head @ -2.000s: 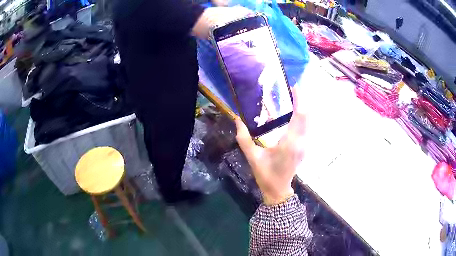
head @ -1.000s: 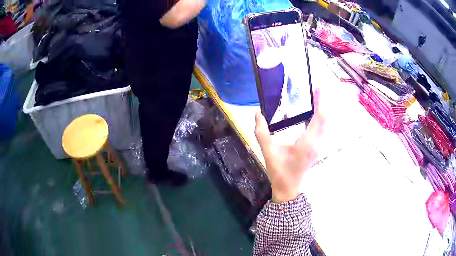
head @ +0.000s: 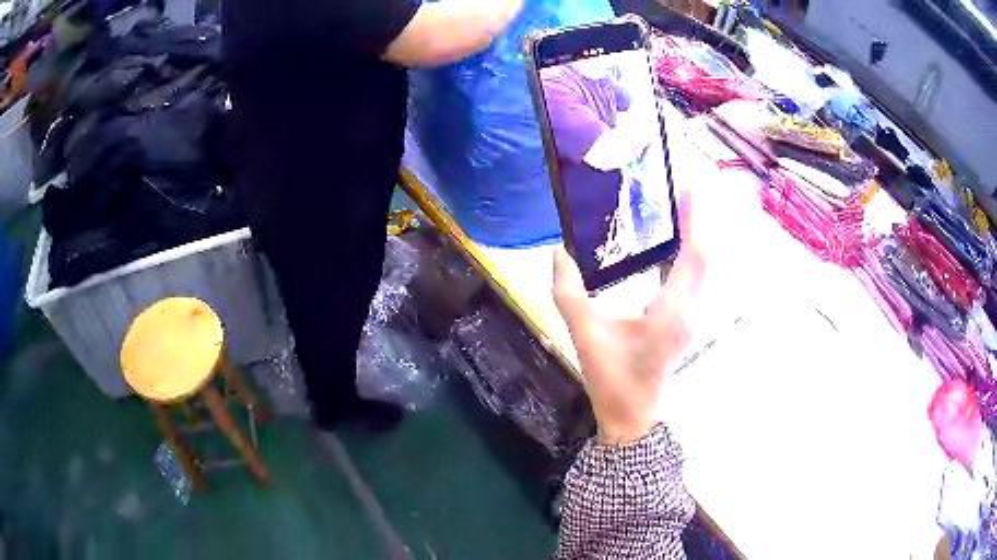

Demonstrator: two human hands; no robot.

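Observation:
My right hand (head: pixel 634 350) holds a black smartphone (head: pixel 614 159) upright, with fingers along both sides. Its lit screen shows a live picture. The wrist has a checked sleeve. My left hand is not in view. A large blue plastic sack (head: pixel 481 164) stands on the white table (head: pixel 809 405) behind and left of the phone, which hides part of it. A person in black (head: pixel 328 142) stands left of the sack, with a bare forearm reaching across its top.
A pale tub (head: pixel 197 317) heaped with black garments (head: pixel 142 153) stands left. A round wooden stool (head: pixel 173 348) is on the green floor in front. Pink, red and dark bagged garments (head: pixel 814 219) line the table's far side. Clear plastic lies beneath the table.
Since one second ago, the person's arm has moved right over the sack. The phone stays held up. The tub and person appear shifted left, and the stool lower, in the view.

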